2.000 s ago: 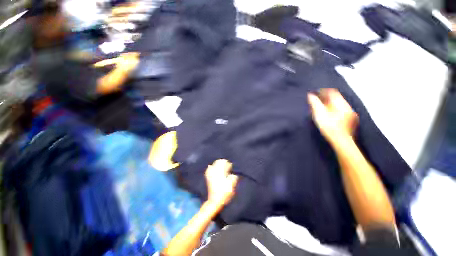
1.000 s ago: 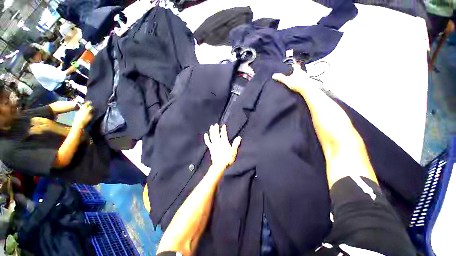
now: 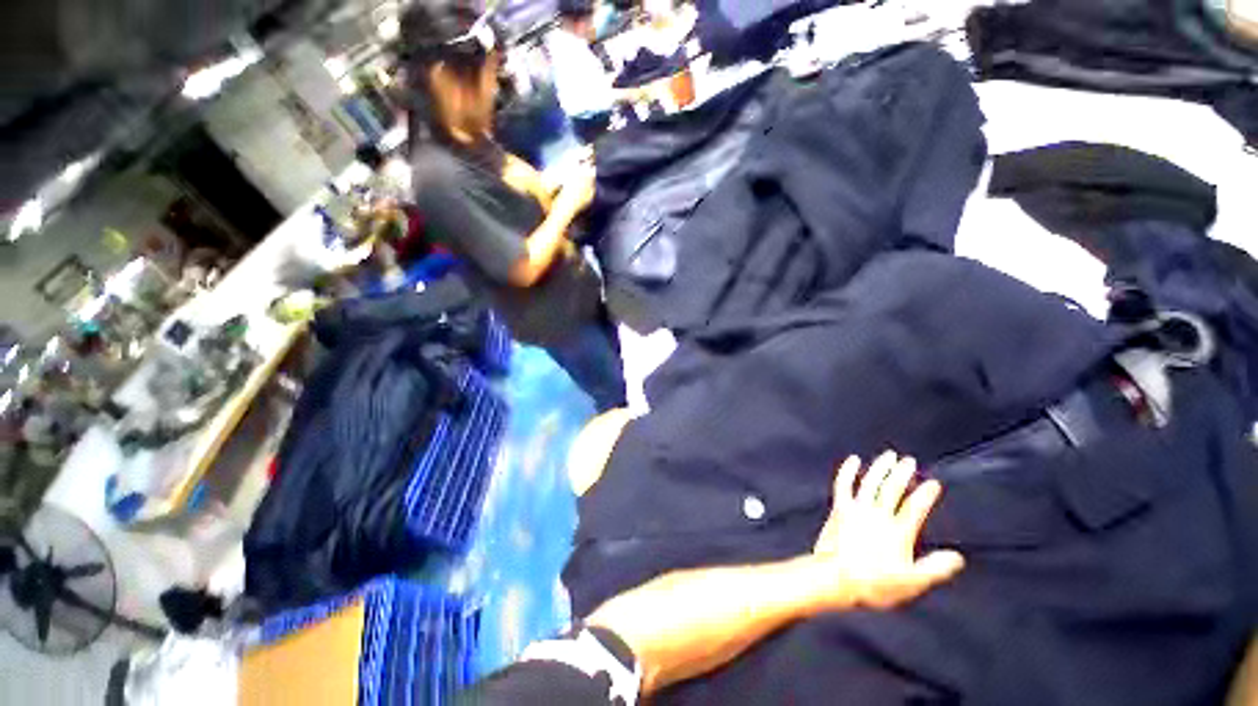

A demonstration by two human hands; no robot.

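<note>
A dark navy jacket (image 3: 773,441) lies spread on the white-topped table (image 3: 1049,255) in front of me. A white button shows on it. Scissors (image 3: 1166,361) with pale metal loops lie at its collar on the right. My left hand (image 3: 883,538) lies flat on the jacket front with its fingers spread, gripping nothing. My right hand is out of the picture; only a sliver of skin shows at the lower right edge.
Another dark jacket (image 3: 855,179) lies beyond this one. A person (image 3: 490,207) in a dark shirt stands at the table's far left side. Blue crates (image 3: 462,462) hold dark garments on the blue floor. A fan (image 3: 55,579) stands at the lower left.
The view has swung to the left. My left hand stays flat on the jacket. My right hand, seen near the collar a second ago, has gone out of view.
</note>
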